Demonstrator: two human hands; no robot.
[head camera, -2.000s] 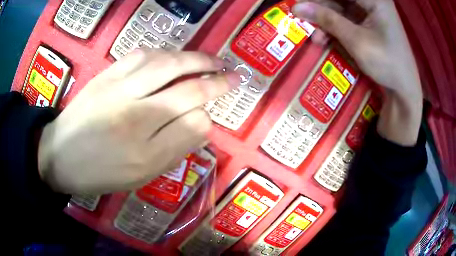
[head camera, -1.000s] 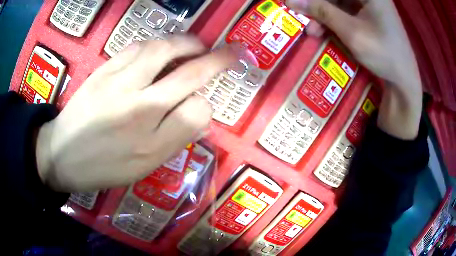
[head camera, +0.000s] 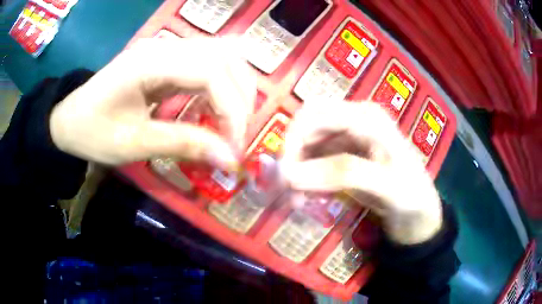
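A red foam tray (head camera: 279, 92) holds gold keypad phones. My left hand (head camera: 148, 113), bare with a dark sleeve, pinches a red label sheet (head camera: 217, 184) above the front row. My right hand (head camera: 368, 160) is close beside it, fingertips together and blurred; I cannot tell what they grip. Clear glossy film with red printing (head camera: 324, 208) shows below the right fingers. A back-row phone (head camera: 270, 47) has a bare dark screen. A labelled phone (head camera: 342, 56) lies to its right. My hands partly hide several phones.
Stacked red trays (head camera: 469, 50) stand at the upper right. Spare label sheets (head camera: 35, 27) lie on the green bench (head camera: 95, 35) at the upper left. A pale strip (head camera: 484, 160) runs along the right of the tray. Printed red sheets (head camera: 520, 276) show at the lower right.
My view has shifted, and the tray sits differently in it. My right hand has left the upper phones and come beside my left over the front row. The labelled phone there is uncovered.
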